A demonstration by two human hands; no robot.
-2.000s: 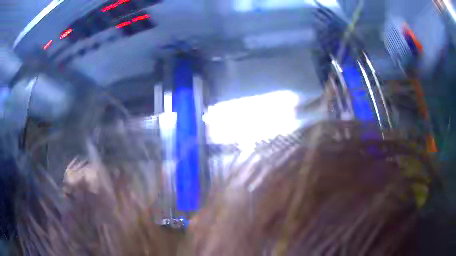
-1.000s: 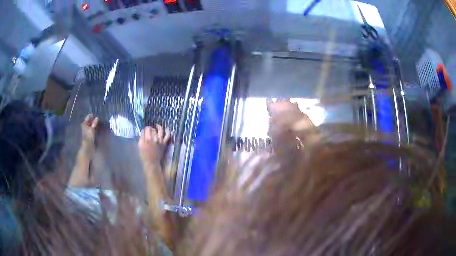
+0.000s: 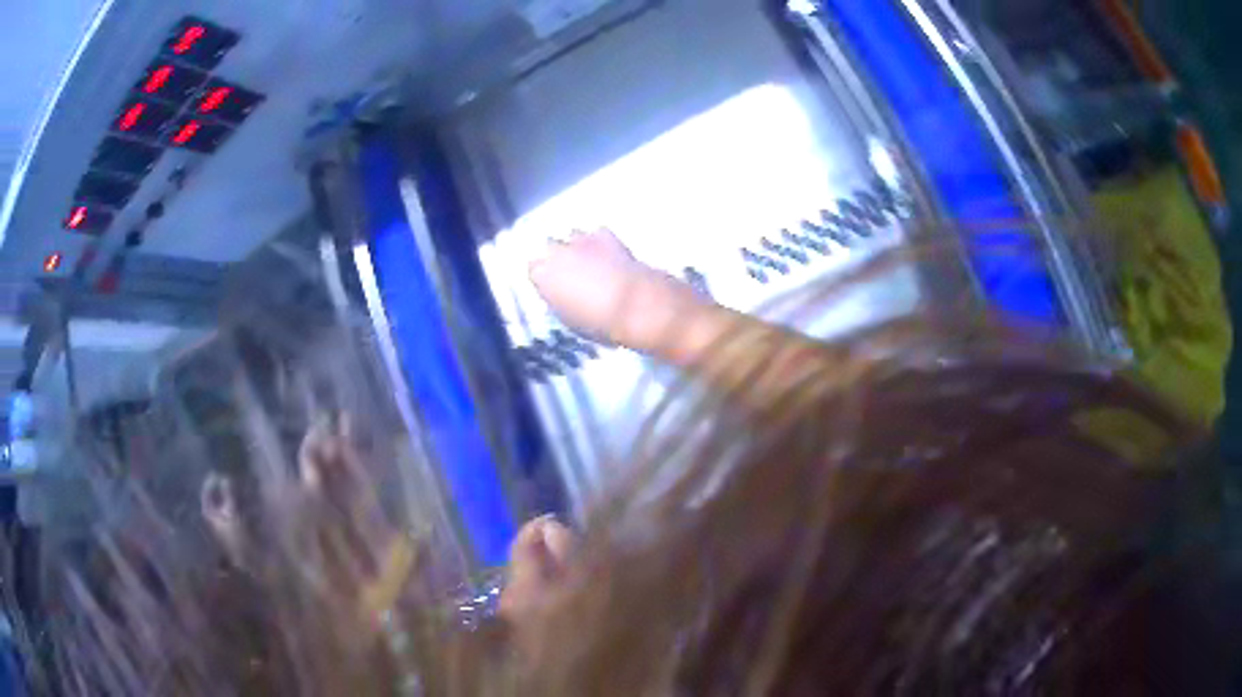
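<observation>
A row of small dark parts (image 3: 824, 232) lies on the glaring silver bed (image 3: 654, 409) between two blue rollers. My right hand (image 3: 586, 286) is over the row near the left blue roller (image 3: 422, 341), its forearm coming in from the lower right. It hides part of the row, and I cannot tell whether its fingers hold anything. My left hand (image 3: 538, 547) is small and blurred by the lower end of that roller, with its fingers bent. I cannot tell what it holds. Blurred hair hides the bottom of the view.
The right blue roller (image 3: 953, 164) has chrome rods beside it. A control panel (image 3: 259, 204) with red digits is at upper left. Another person's two blurred hands (image 3: 324, 456) are left of the left roller. A yellow cloth or bag (image 3: 1178, 300) is at far right.
The view has tilted and shifted. My right hand has moved left along the row, close to the left roller. My left hand has come into view. The other person's hands appear lower and blurrier.
</observation>
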